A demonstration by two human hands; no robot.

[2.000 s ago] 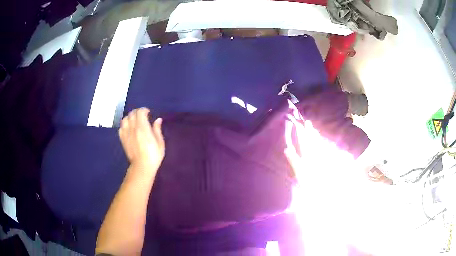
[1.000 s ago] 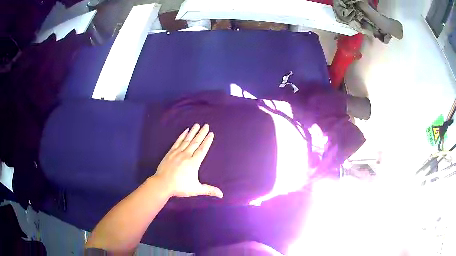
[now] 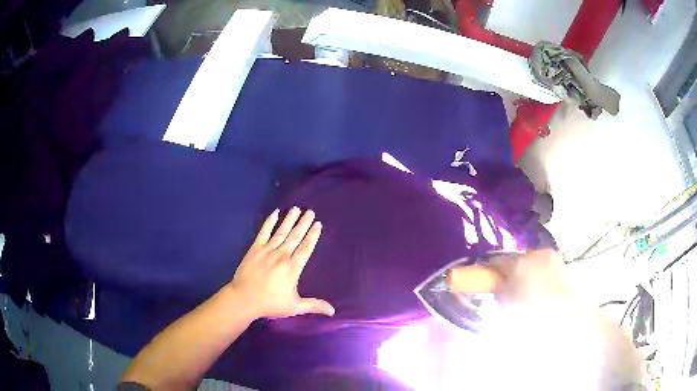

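Observation:
A dark purple garment (image 3: 367, 229) lies over the right part of the padded blue table cover (image 3: 168, 214). My left hand (image 3: 283, 263) lies flat on the garment's left part, fingers spread, holding nothing. A steam iron (image 3: 458, 294) stands at the garment's lower right, its pointed tip towards the left. My right hand (image 3: 531, 275) is around the iron's orange-yellow handle, partly washed out by glare. The glare also hides the iron's rear and the garment's lower right edge.
Dark purple cloth (image 3: 61, 130) is heaped at the left. Two white strips lie at the table's far side, one pointing towards me (image 3: 218, 84), one across (image 3: 428, 50). A grey-green rag (image 3: 569, 76) hangs by red pipes (image 3: 531, 126) at upper right. Cables (image 3: 642, 229) run at right.
My right hand and the iron have come into view at the lower right. My left hand moved from the garment's upper left edge onto its surface. The garment has shifted and lies smoother.

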